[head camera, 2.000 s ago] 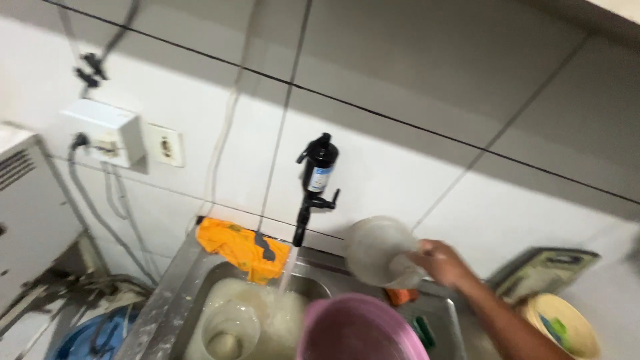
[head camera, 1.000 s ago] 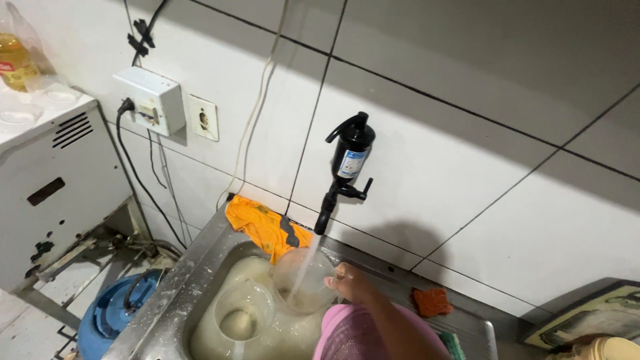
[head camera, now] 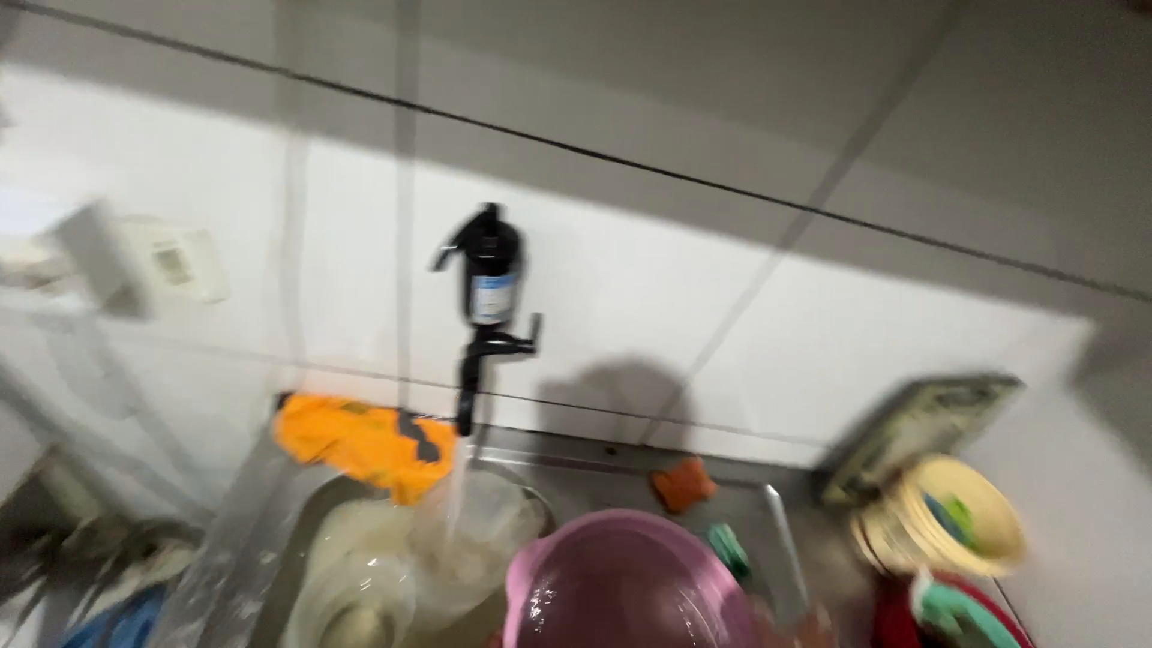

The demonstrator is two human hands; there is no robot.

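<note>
A pink plastic basin [head camera: 630,585] is held over the right part of the sink basin [head camera: 310,531]. My right hand [head camera: 796,625] is at the basin's right side, mostly cut off by the lower frame edge. A sliver of my left hand [head camera: 494,639] shows at its lower left side. Water runs from the black faucet [head camera: 468,396] into a translucent bowl [head camera: 486,531] in the sink. Another translucent container [head camera: 351,603] sits in cloudy water to its left. The view is blurred.
An orange cloth [head camera: 364,441] hangs over the sink's back left edge. An orange sponge [head camera: 684,484] and a green scrubber [head camera: 727,549] lie on the steel counter. A cream container [head camera: 945,517] stands at the right, before a leaning framed panel [head camera: 918,432]. A blue object is at lower left.
My right hand has left the translucent bowl, which now rests under the running water, and has moved to the pink basin's right side. The view has shifted.
</note>
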